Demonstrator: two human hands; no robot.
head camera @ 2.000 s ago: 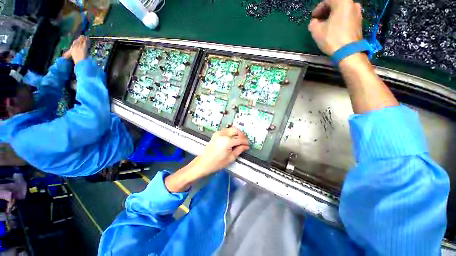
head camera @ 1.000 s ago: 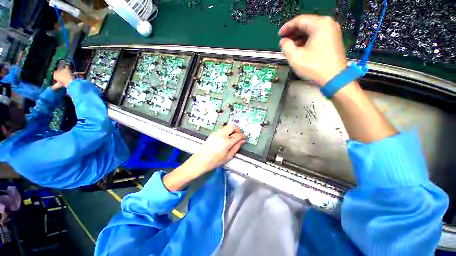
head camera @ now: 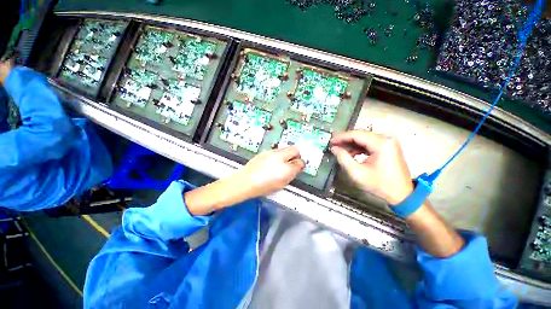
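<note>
A grey-green pallet (head camera: 275,114) with several green and white circuit boards lies on the conveyor in front of me. My left hand (head camera: 279,169) is over the near right board (head camera: 308,145), at its lower left part, with thumb and fingertips together; whether a component is between them cannot be told. My right hand (head camera: 370,162) is at the right edge of the same board, thumb and finger close together; anything tiny in it is too small to make out. A blue wrist strap (head camera: 412,198) with a blue cord is on my right wrist.
Two more board pallets (head camera: 142,108) stand to the left, and another pallet edge (head camera: 538,232) shows at far right. Bare conveyor bed (head camera: 447,145) lies right of my pallet. Dark components (head camera: 489,48) and loose ones (head camera: 344,9) are on the green mat (head camera: 241,18). A person's blue sleeve (head camera: 36,133) is at left.
My right hand has come down from above the mat's edge to the near right board. My left hand stays at that board. A pallet has come into view at far right; the view has shifted.
</note>
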